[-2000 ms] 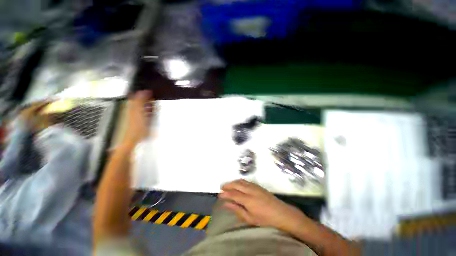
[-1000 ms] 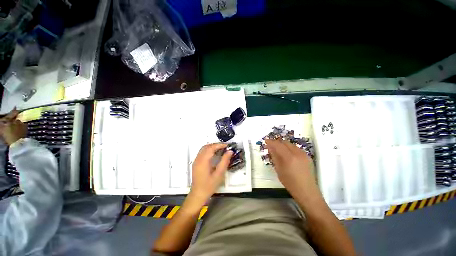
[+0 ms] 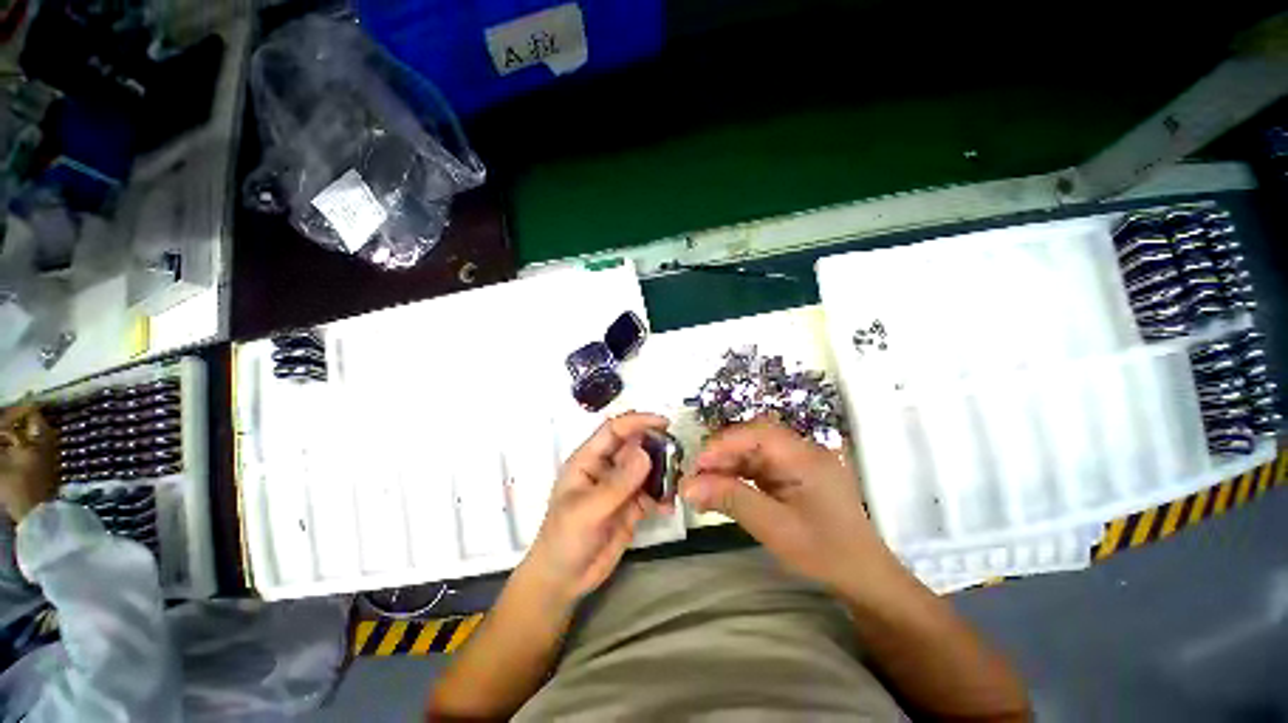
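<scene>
My left hand [image 3: 596, 494] holds a dark glossy watch case [image 3: 660, 466] upright between thumb and fingers, over the right end of the left tray. My right hand [image 3: 770, 487] is close to the case's right side with thumb and fingertips pinched; whether a small part is between them cannot be told. A loose heap of small silvery metal parts [image 3: 763, 391] lies on the pale sheet [image 3: 798, 332], just beyond my right hand. Several loose dark cases [image 3: 596, 377] lie on the left tray [image 3: 424, 410] beyond my left hand.
The right tray [image 3: 989, 339] holds rows of dark cases [image 3: 1187, 276] at its far right and tiny parts [image 3: 870, 336]. A clear bag [image 3: 353, 191] and blue bin [image 3: 495, 50] stand behind. A coworker's sleeve [image 3: 92, 579] and tray of cases [image 3: 120, 431] are at left.
My right hand has moved left from the metal heap to the case. My left hand now holds a case raised toward it. The view has tilted and shifted.
</scene>
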